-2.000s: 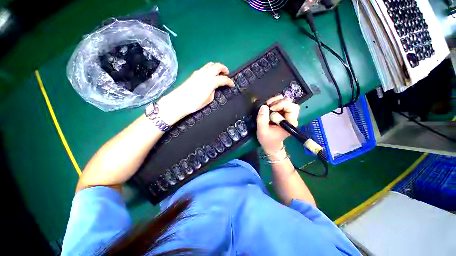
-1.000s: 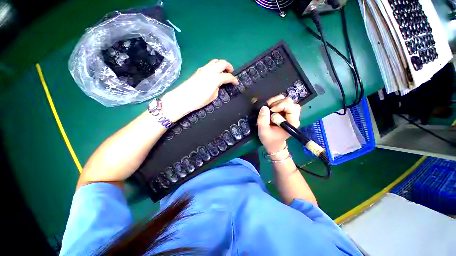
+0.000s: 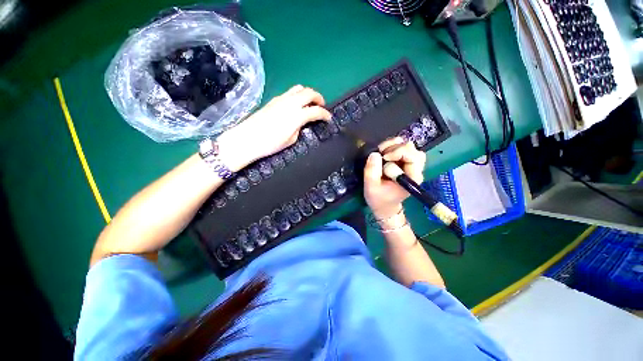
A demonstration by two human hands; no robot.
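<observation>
A long black tray (image 3: 282, 185) lies at a slant on the green bench in front of me. Small glossy oval parts (image 3: 268, 227) stand in a row along each long edge. My left hand (image 3: 296, 121) rests at the tray's far row, fingertips bent down among the parts; whether it pinches one is hidden. My right hand (image 3: 392, 169) is over the near row and holds a pen-like tool (image 3: 414, 189) with a black grip and a pale section. The tool's tip is too dark and small to make out.
An open clear plastic bag (image 3: 185, 77) with a dark heap inside stands beyond the tray. At the far edge are a fan grille (image 3: 396, 5), a metallic unit (image 3: 462, 10) and black cables. A pale stack (image 3: 557, 77) with dark parts is at right, above a blue basket (image 3: 520, 185).
The tray and bag show slightly shifted in the picture. My left hand has moved slightly back along the far row. My right hand keeps its hold on the tool.
</observation>
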